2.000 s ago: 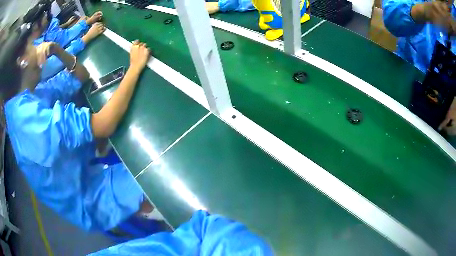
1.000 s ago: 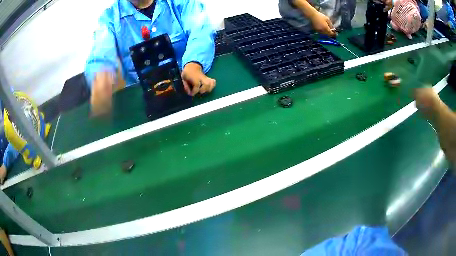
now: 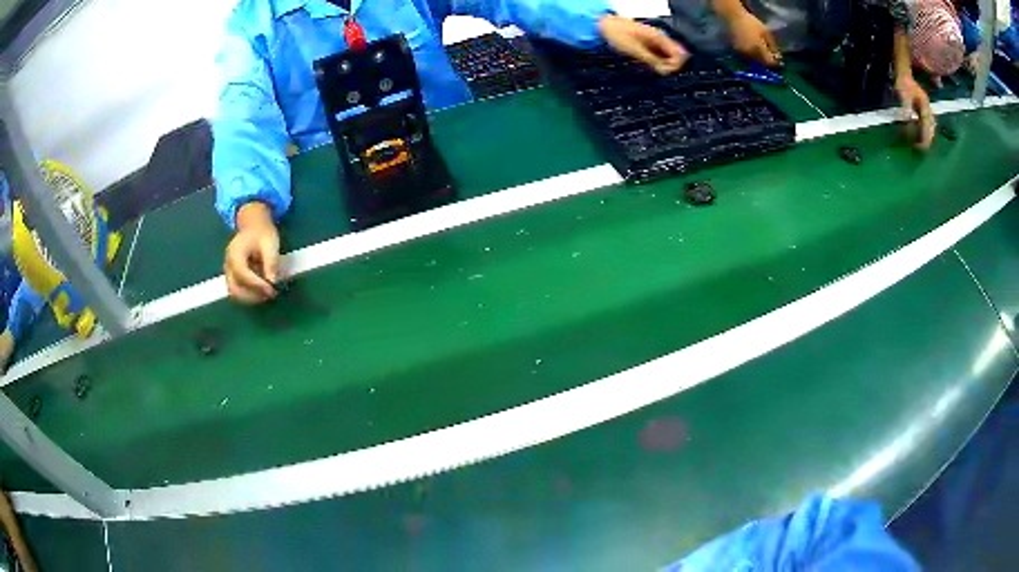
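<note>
Small round black parts lie on the green conveyor belt (image 3: 503,307). One black part (image 3: 700,193) is right of centre near the far rail, another (image 3: 850,154) is farther right, and several more are at the left, including one (image 3: 207,342). Neither of my hands is in view. Only a blue sleeve or knee of my smock (image 3: 810,542) shows at the bottom right edge; which it is I cannot tell.
Opposite, a person's hand (image 3: 253,266) is at the belt beside a black fixture (image 3: 391,196). Stacked black trays (image 3: 710,145), a blue pen-like stick (image 3: 760,76), a yellow-and-blue fan (image 3: 50,251) and grey uprights (image 3: 62,212) stand around. Another hand (image 3: 918,114) reaches over the belt at right.
The view has swung right, then shifted slightly. The opposite person's one hand has moved to the belt, the other over the trays. The blurred arm at the right is gone; belt parts sit farther right.
</note>
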